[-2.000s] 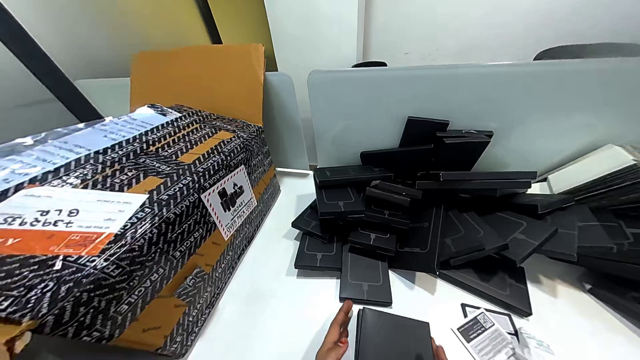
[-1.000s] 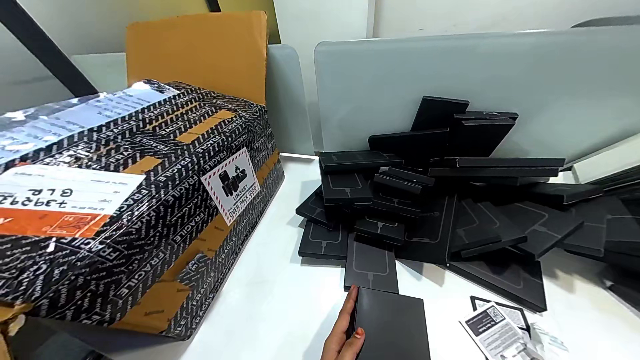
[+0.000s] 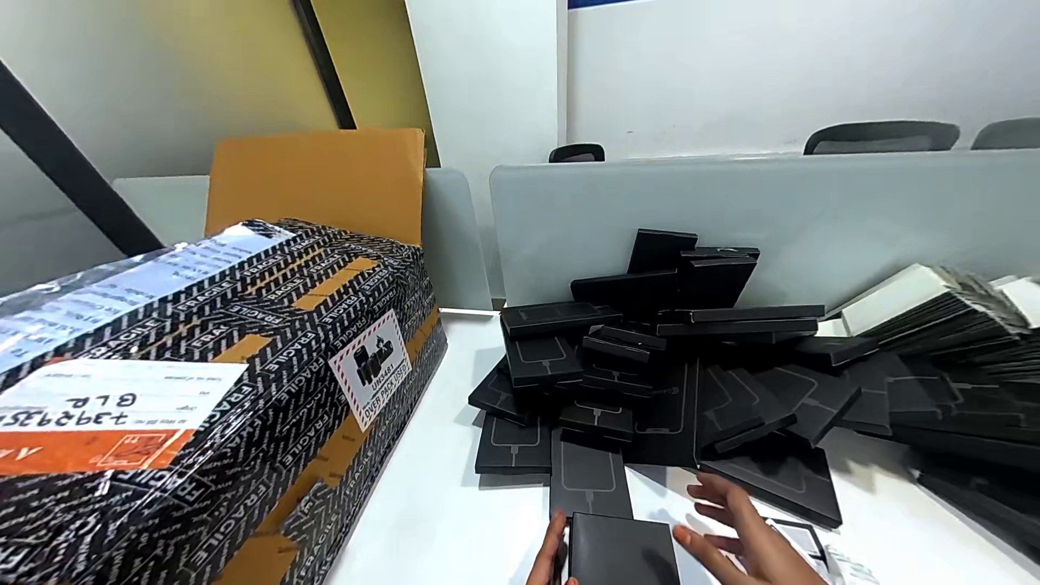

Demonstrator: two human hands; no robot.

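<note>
At the bottom edge, my left hand [image 3: 552, 554] grips the left side of a plain black flat box [image 3: 624, 551]. My right hand [image 3: 735, 532] is just right of that box, its fingers spread; whether a fingertip touches the box's corner is hard to tell. Beyond the hands, a black box with a grey outline drawing [image 3: 589, 475] lies flat. Behind it rises a loose heap of similar thin black boxes [image 3: 617, 382]. A printed paper card [image 3: 796, 540] lies partly hidden by my right hand.
A large carton wrapped in black printed tape [image 3: 325, 341] fills the left, its brown flap [image 3: 317, 183] raised. More black boxes and a stack of white-edged sleeves [image 3: 902, 301] lie at right. A grey partition [image 3: 731, 203] stands behind the white table [image 3: 439, 487].
My right hand has come into view at the right of the black box. My left hand stays at the box's left side. The view has tilted up.
</note>
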